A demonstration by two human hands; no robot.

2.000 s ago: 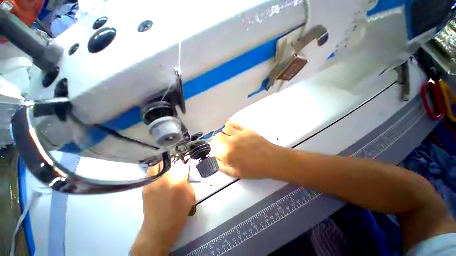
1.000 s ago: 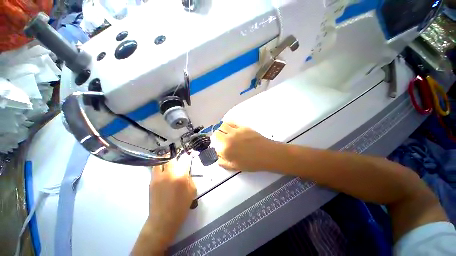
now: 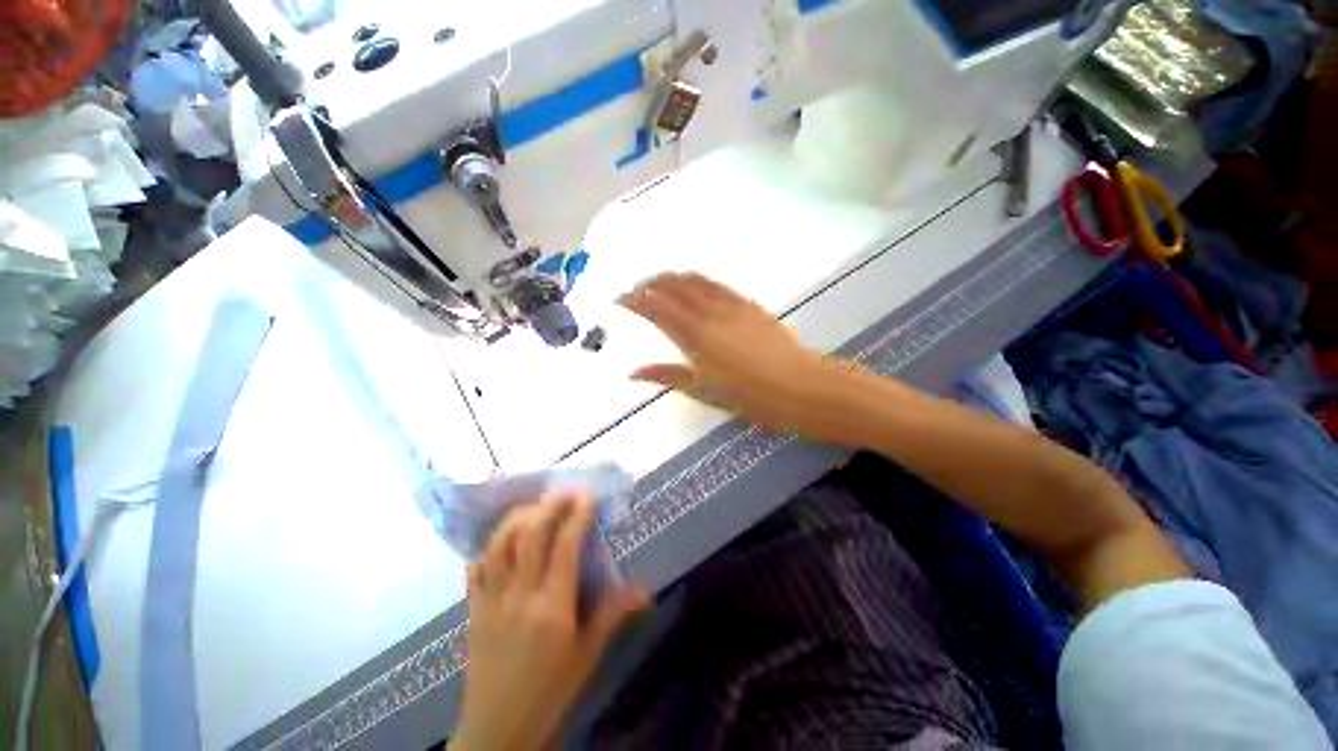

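My left hand is near the table's front edge, on a pale blue cloth piece that is blurred and partly hidden by the fingers. The piece trails up and left over the white table. My right hand is over the machine bed, right of the needle area, with thumb and fingers apart and nothing in it. The sewing machine stands behind both hands. Its dark knurled knob is uncovered beside the presser foot area.
A long pale blue strip lies on the table's left, with a thin white tape beside it. Red and yellow scissors lie at the right end. Blue-grey cloth is heaped at right. White pieces are piled at upper left.
My left hand has moved from the needle to the table's front edge with the pale blue piece. My right hand has come off the knob area and opened. The view has shifted.
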